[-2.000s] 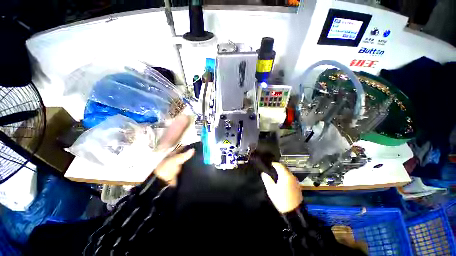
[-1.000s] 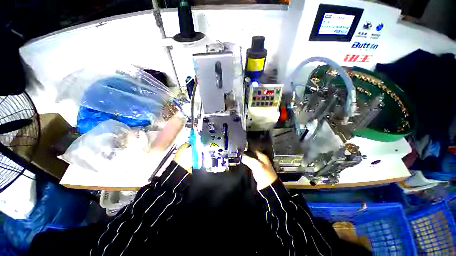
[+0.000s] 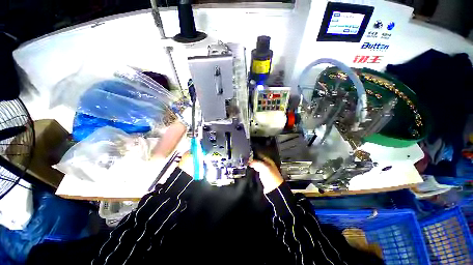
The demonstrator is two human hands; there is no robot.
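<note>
The button sewing machine head (image 3: 226, 142) stands at the centre, brightly lit at its base. The black garment (image 3: 223, 217) spreads from the needle area down over the lap. My left hand (image 3: 186, 163) is at the left side of the machine base, on the garment's edge, its fingertips partly hidden by the machine. My right hand (image 3: 266, 173) is at the right side of the base, its fingers closed on the garment. The needle and the cloth under it are hidden by the head and glare.
Clear plastic bags (image 3: 98, 155) lie left, a thin dark tool (image 3: 165, 171) beside them. The button feeder (image 3: 332, 103) and green bowl (image 3: 402, 141) stand right, the operation panel (image 3: 273, 99) behind. Blue crates (image 3: 391, 217) are lower right, a fan (image 3: 14, 132) far left.
Since the earliest frame, both hands have moved in close beside the machine base with the garment. Since one second ago they are nearly unchanged, and the view has shifted slightly.
</note>
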